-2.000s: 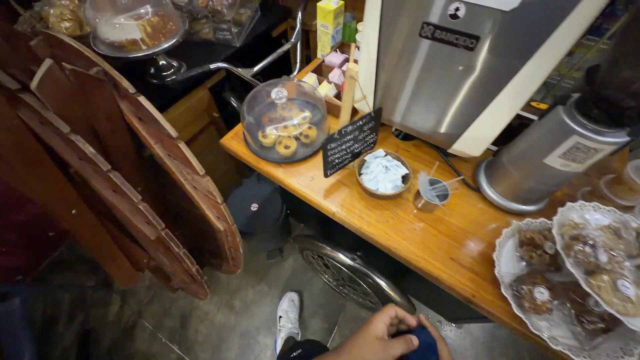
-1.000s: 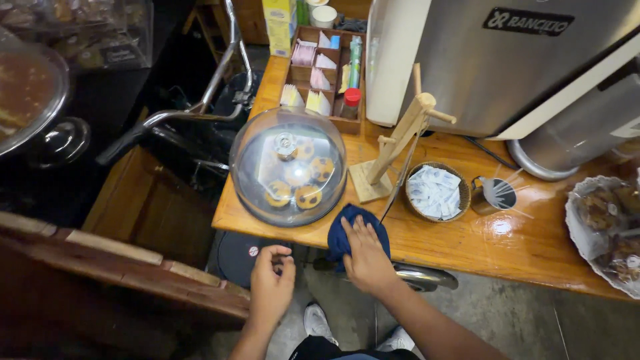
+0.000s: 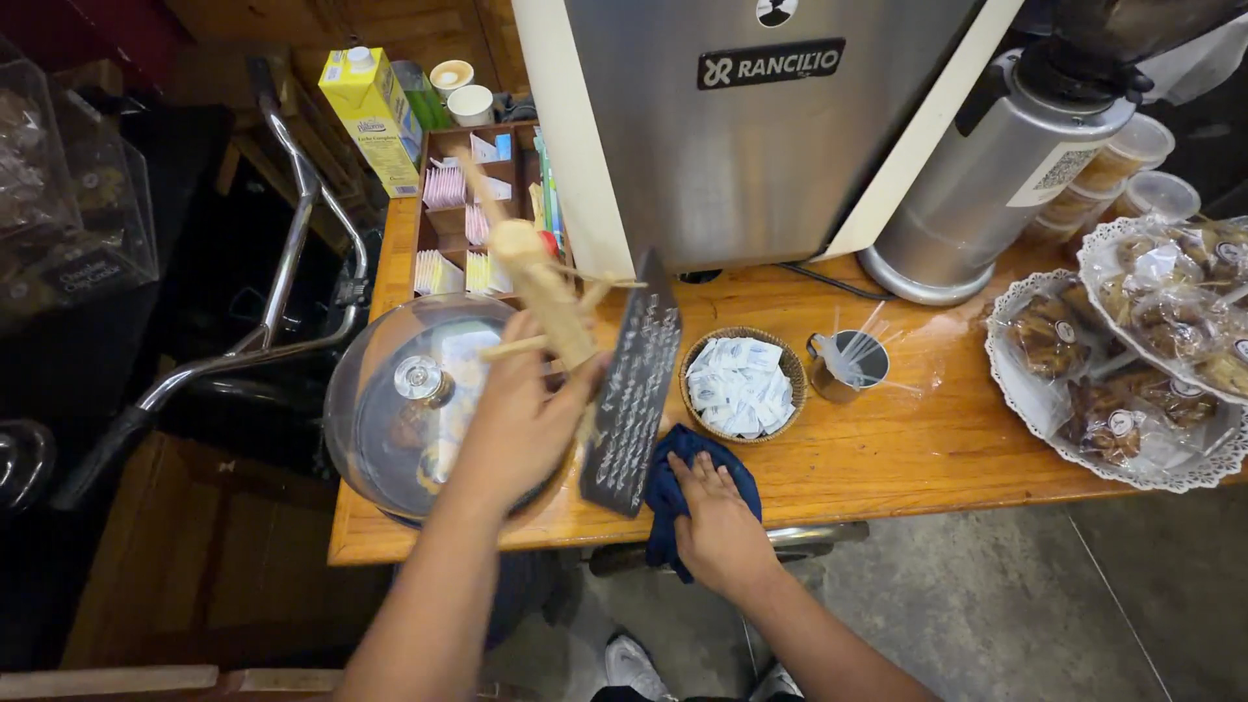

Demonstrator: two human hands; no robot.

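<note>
My left hand grips the lower part of a small wooden stand, tilted and blurred, with a chalkboard sign bearing writing beside it. A dark blue cloth lies at the counter's front edge, with my right hand pressing on it. Just behind the cloth is a round wicker basket of white packets, and right of that a metal cup holds clear plastic sticks. A clear dome cover over pastries stands left of my left hand, partly hidden by it.
On the wooden counter stand a Rancilio machine, a grinder, lace-edged trays of wrapped pastries, a compartment box of sachets and a yellow carton. Bicycle handlebars rise at left.
My left hand has moved from in front of the counter to the wooden stand and taken hold of it. The stand, upright one second ago, is now tilted. My right hand stays on the cloth.
</note>
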